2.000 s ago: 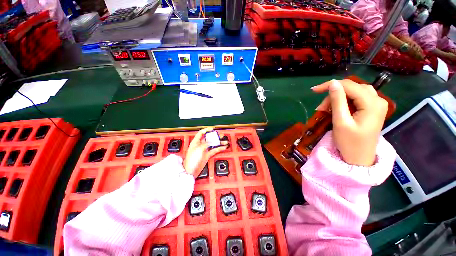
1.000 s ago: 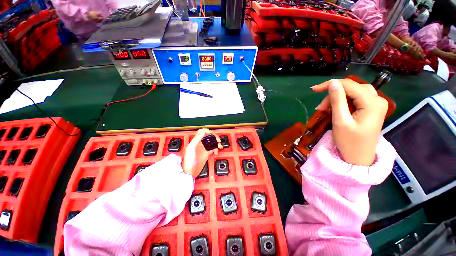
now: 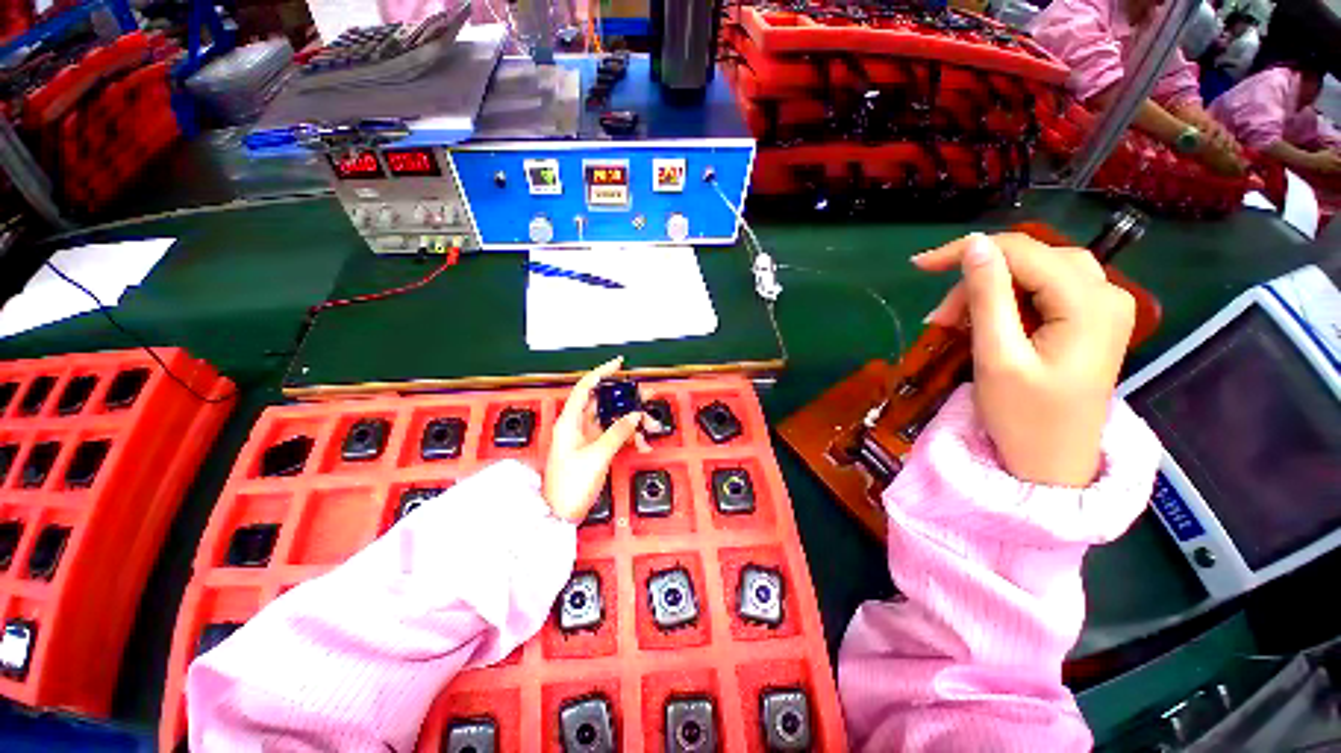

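My left hand (image 3: 585,453) holds a small dark square watch body (image 3: 616,400) between thumb and fingers, above the back row of the red tray (image 3: 333,525). The unit's glossy dark face shows. Rounded grey-black units with round centres sit in many of the tray's pockets. My right hand (image 3: 1047,353) is raised over the orange-brown test fixture (image 3: 832,428), its fingers curled around the upper part. It hides much of the fixture, and what the fingers grip is hidden. A dark knob (image 3: 1125,230) shows behind the hand.
A display monitor (image 3: 1250,427) stands right of the fixture. Behind the tray are a paper sheet (image 3: 618,316) with a pen (image 3: 577,275), a blue test box (image 3: 497,222) and a power supply (image 3: 400,221). Another red tray (image 3: 147,486) is at left. Stacked trays (image 3: 897,44) and people in pink are behind.
The unit in my left hand showed a pale face at first and now shows its dark face, with my fingers shifted around it. My right hand has hardly moved.
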